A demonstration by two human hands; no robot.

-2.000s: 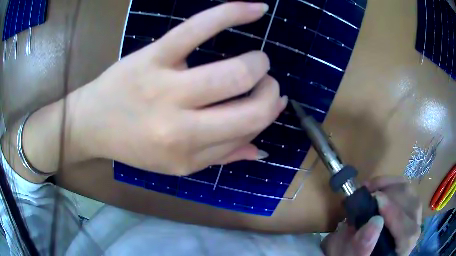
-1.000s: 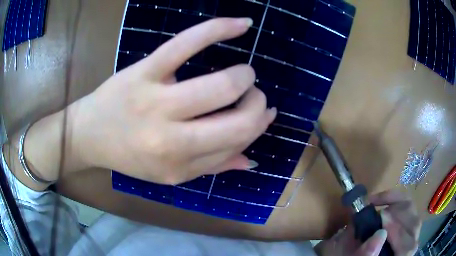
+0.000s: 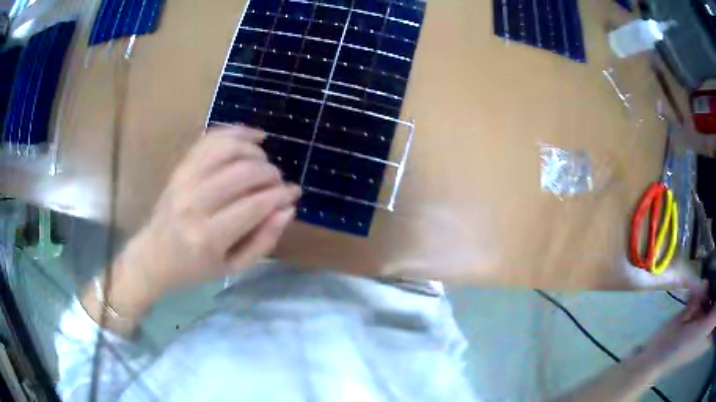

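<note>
The dark blue solar panel (image 3: 314,102) with thin silver lines lies on the brown tabletop. A silver bracket-shaped bus wire (image 3: 402,161) projects past its right edge. My left hand (image 3: 224,204) is at the panel's lower left corner, fingers curled and blurred; whether it pinches anything cannot be told. My right hand (image 3: 695,322) is at the far right edge, partly cut off and blurred, beside a dark object. The soldering iron cannot be made out clearly.
Other cells lie at upper left (image 3: 35,86), top left (image 3: 126,20) and top right (image 3: 542,27). Ribbon offcuts (image 3: 565,170), red and yellow handled pliers or cutters (image 3: 653,228), a white bottle (image 3: 637,37) and a grey unit (image 3: 691,39) are at right. A black cable (image 3: 577,326) hangs below the table edge.
The view has shifted, showing more table at right. My right hand has moved away from the panel to the far right. My left hand has drawn back to the panel's lower left, uncovering most of it.
</note>
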